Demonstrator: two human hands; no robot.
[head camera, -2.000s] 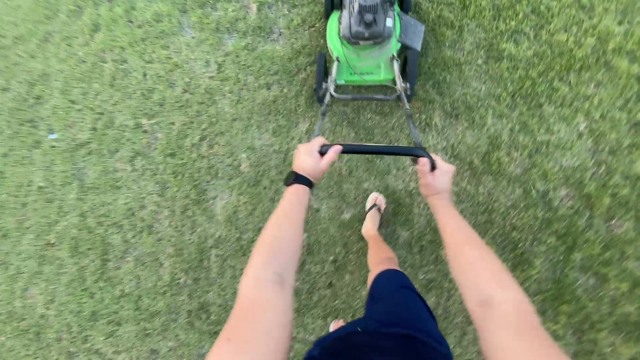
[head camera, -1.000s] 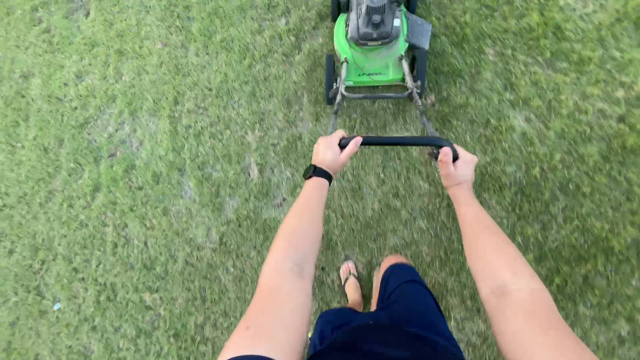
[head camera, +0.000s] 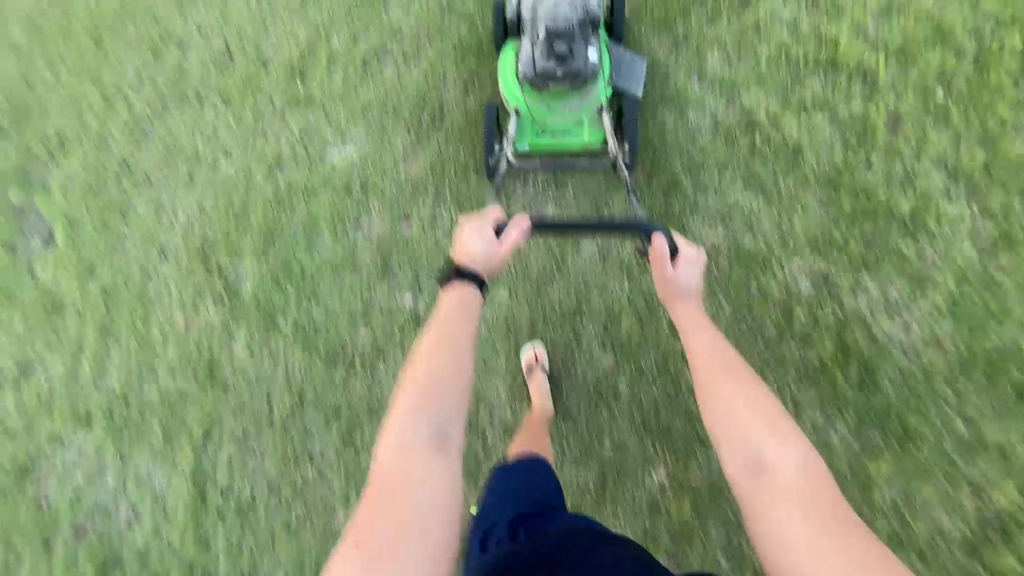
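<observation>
My left hand (head camera: 486, 240), with a black watch or band (head camera: 464, 278) at its wrist, grips the left end of the black push handle (head camera: 584, 227) of a lawn mower. My right hand (head camera: 678, 264) holds the handle's bent right corner. Ahead, at the top of the view, is the mower's green deck (head camera: 560, 132) with a dark engine (head camera: 562, 48) on it and black wheels at its corners. A grey flap (head camera: 628, 70) sticks out on the deck's right side. The front of the mower is cut off by the frame.
Grass (head camera: 240, 336) surrounds the mower on both sides, blurred, with some paler patches. Below the handle, my foot in a flip-flop (head camera: 536, 364) is on the lawn, under dark blue shorts (head camera: 528, 496).
The ground under the view has changed as the mower and I moved over the lawn. A single foot now shows forward, where two feet showed side by side a second ago. Both hands stay on the handle.
</observation>
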